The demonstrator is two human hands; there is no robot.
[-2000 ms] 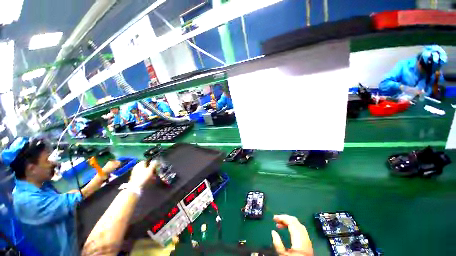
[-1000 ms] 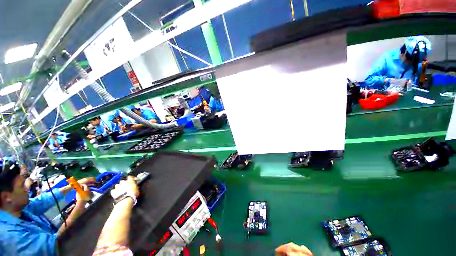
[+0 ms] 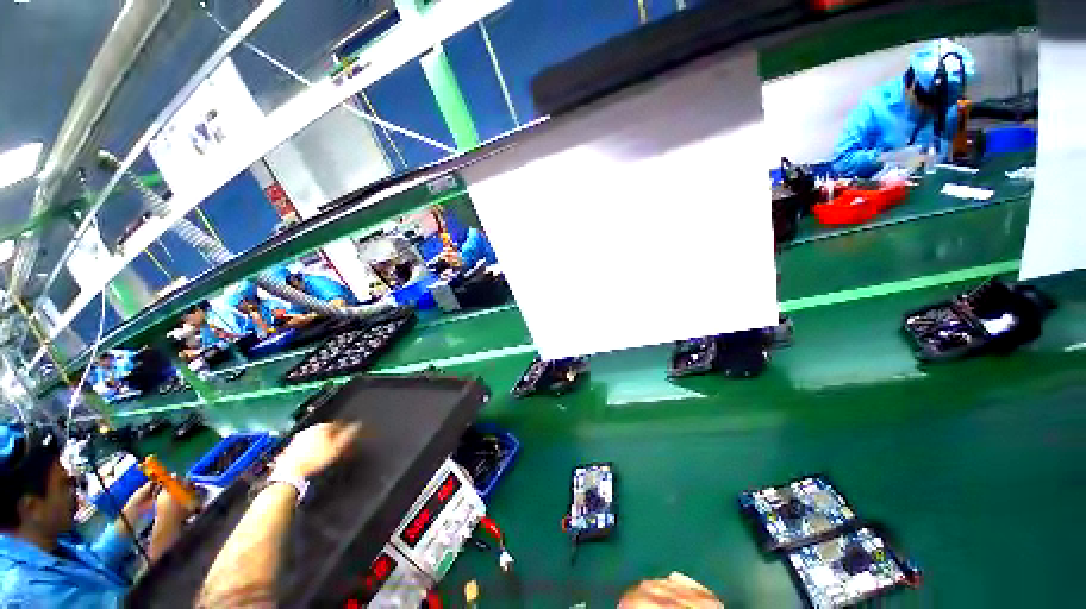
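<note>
My left hand (image 3: 317, 454) is over the far left part of the black foam tray (image 3: 399, 416), which lies tilted on the power supplies. Its fingers are blurred, no unit shows at them, and I cannot tell if it holds anything. My right hand (image 3: 669, 592) is cut off by the bottom edge; only part of it shows. A circuit board assembly (image 3: 592, 498) lies on the green mat between the hands. Two more board assemblies, a rear one (image 3: 800, 512) and a front one (image 3: 848, 566), lie touching at the right.
Power supplies (image 3: 438, 514) with red digits and clip leads (image 3: 498, 542) stand at the tray's right edge, by a blue bin (image 3: 500, 462). Open black housings (image 3: 971, 324) line the rear. A white sheet (image 3: 631, 238) hangs ahead. A person (image 3: 60, 535) works close at left.
My left hand earlier carried a small dark unit to the tray's far left; that unit no longer shows. My right hand has dropped mostly out of the picture. The view has shifted.
</note>
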